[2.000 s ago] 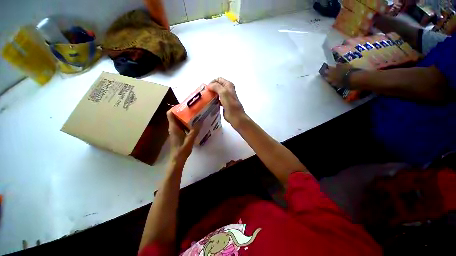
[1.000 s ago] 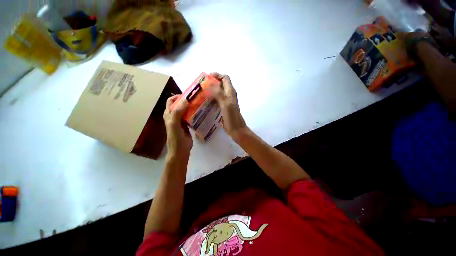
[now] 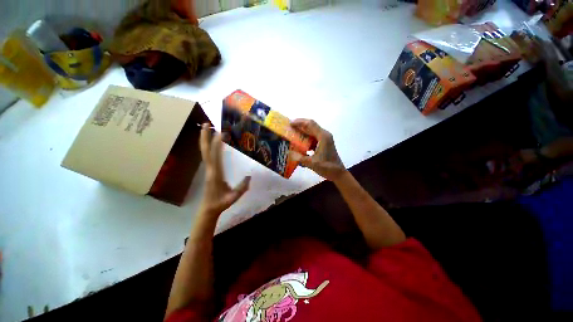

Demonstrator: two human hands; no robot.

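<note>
A retail box, with a dark front and orange sides, lies on the white table in front of me. My right hand grips its right end, thumb on the near side. My left hand is empty with fingers spread, between the box and the shipping carton. The brown shipping carton lies on its side to the left, its open end towards the retail box. The carton's inside is dark, and its contents cannot be told.
Retail boxes stand at the right under clear plastic. A brown cloth bundle and yellow items lie at the back left. The table's near edge runs diagonally. Part of a co-worker shows at the right.
The retail box has gone from upright in both hands to lying with its dark front showing. My left hand has let go. At the right, more boxes and plastic show.
</note>
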